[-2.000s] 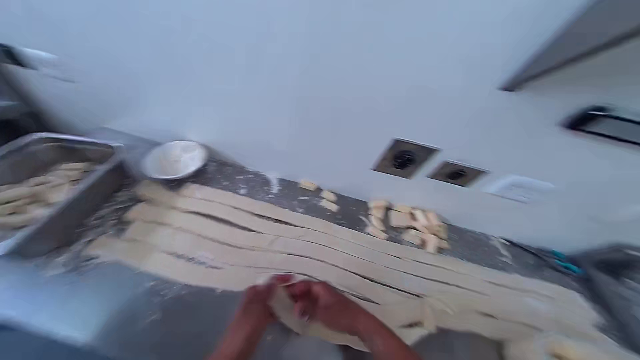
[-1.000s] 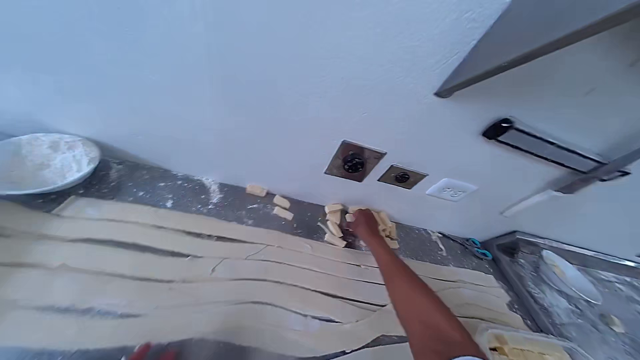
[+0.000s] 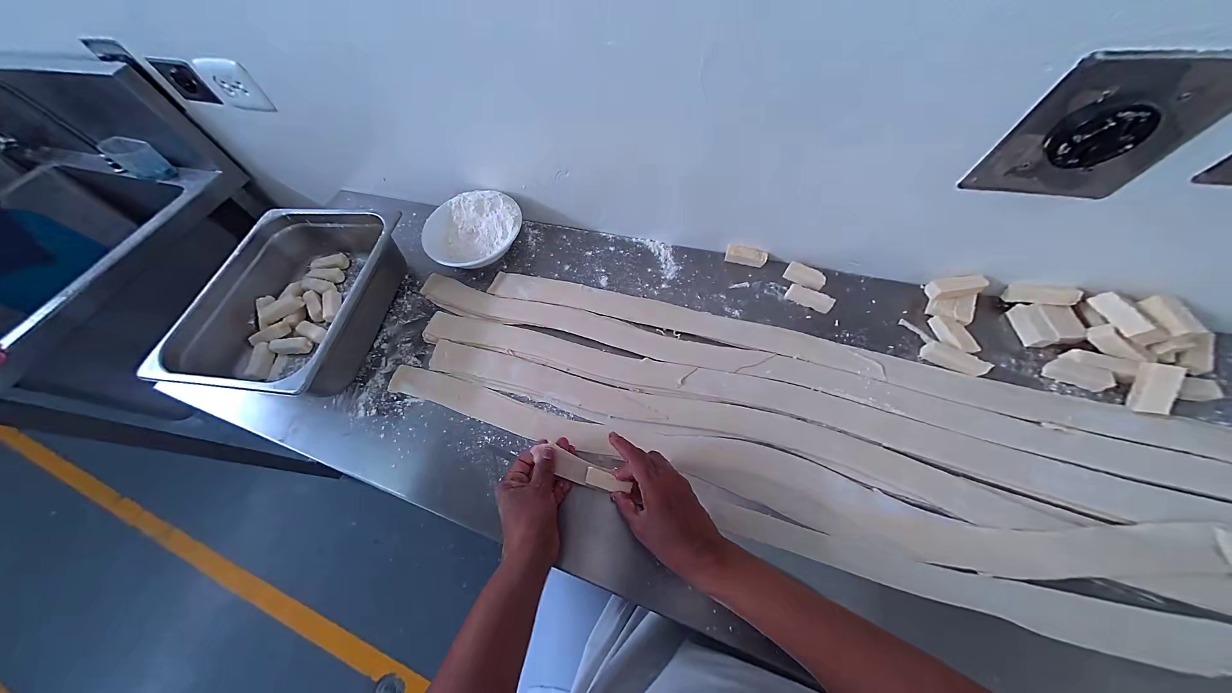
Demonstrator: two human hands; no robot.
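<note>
Several long strips of dough [image 3: 789, 385] lie side by side on the steel table. At its near edge my left hand [image 3: 534, 491] pinches the end of a dough strip [image 3: 568, 464]. My right hand [image 3: 664, 496] holds a small pale stick, perhaps cheese [image 3: 608, 479], against that same strip. More of these sticks [image 3: 1116, 337] are heaped by the wall at the right, and a few lie apart from the heap. A steel pan [image 3: 332, 361] at the left contains several finished-looking dough rolls [image 3: 289, 313].
A white bowl of flour [image 3: 472, 229] stands at the back beside the pan. Loose flour dusts the steel table [image 3: 443, 452]. Electrical outlets [image 3: 1102, 135] are set in the wall behind. At the far left is a steel sink [image 3: 106, 192], with a yellow floor line [image 3: 212, 568] below.
My right hand was at the heap of pale sticks a second ago; now it is beside my left hand with a stick at the dough strip. The view has swung left.
</note>
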